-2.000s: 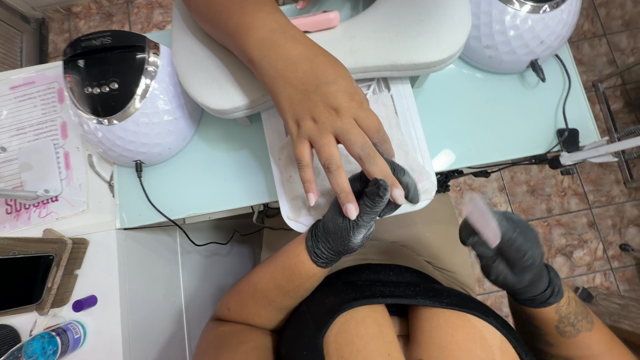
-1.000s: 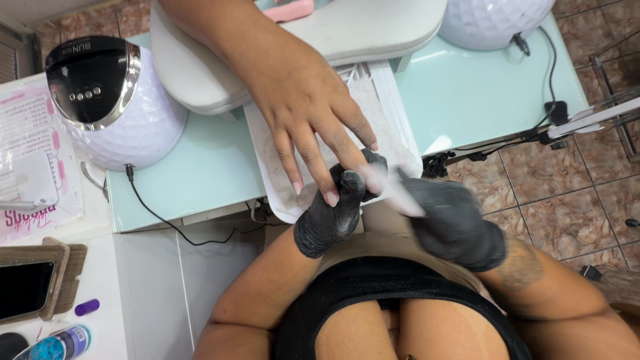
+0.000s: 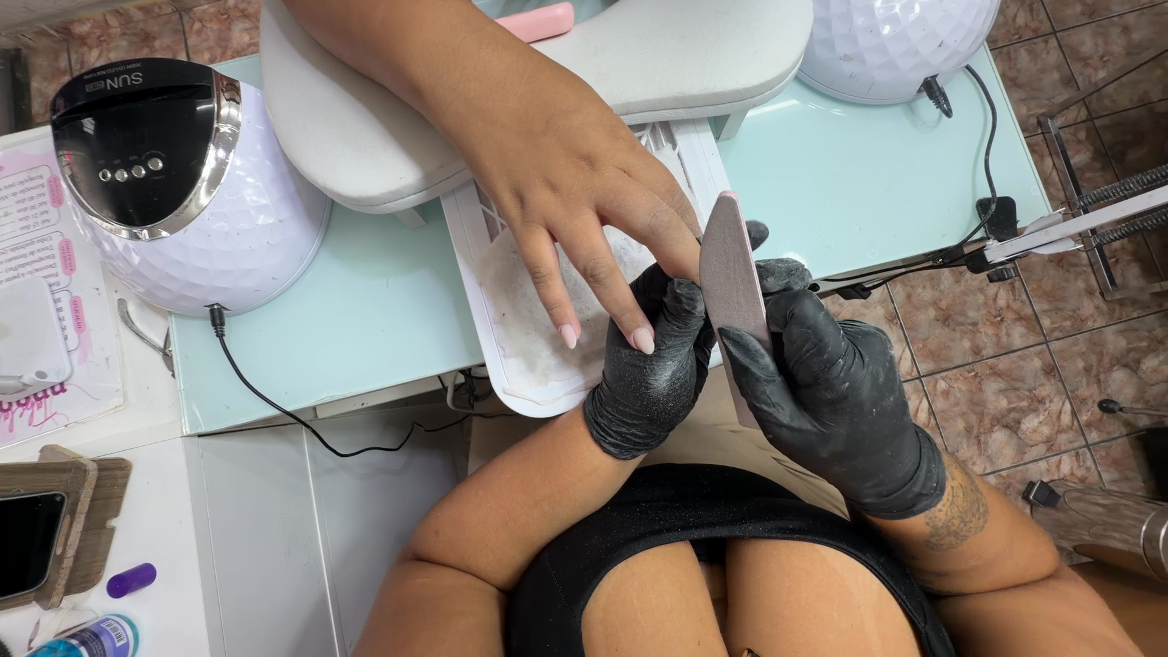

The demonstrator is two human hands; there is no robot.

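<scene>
My left hand (image 3: 659,360), in a black glove dusted with powder, is closed on a finger of another person's hand (image 3: 584,192). That hand reaches down over the white armrest (image 3: 365,151), two of its fingers showing pale pink nails. In my right hand (image 3: 826,383), also black-gloved, is a grey nail file (image 3: 733,274) with a pink edge, standing nearly upright at the held finger. The file and my gloves hide the tip of that finger. A dusty white tray (image 3: 506,388) lies under the hands.
A white nail lamp (image 3: 219,219) with a cable stands at the left on the glass tabletop (image 3: 392,292), a second lamp (image 3: 890,46) at the upper right. A pink object (image 3: 538,23) lies on the armrest. A phone (image 3: 27,543), purple cap (image 3: 131,580) and bottle (image 3: 96,639) are lower left.
My right hand with the file was farther right two seconds ago and has come in to the held finger. My left hand keeps its hold.
</scene>
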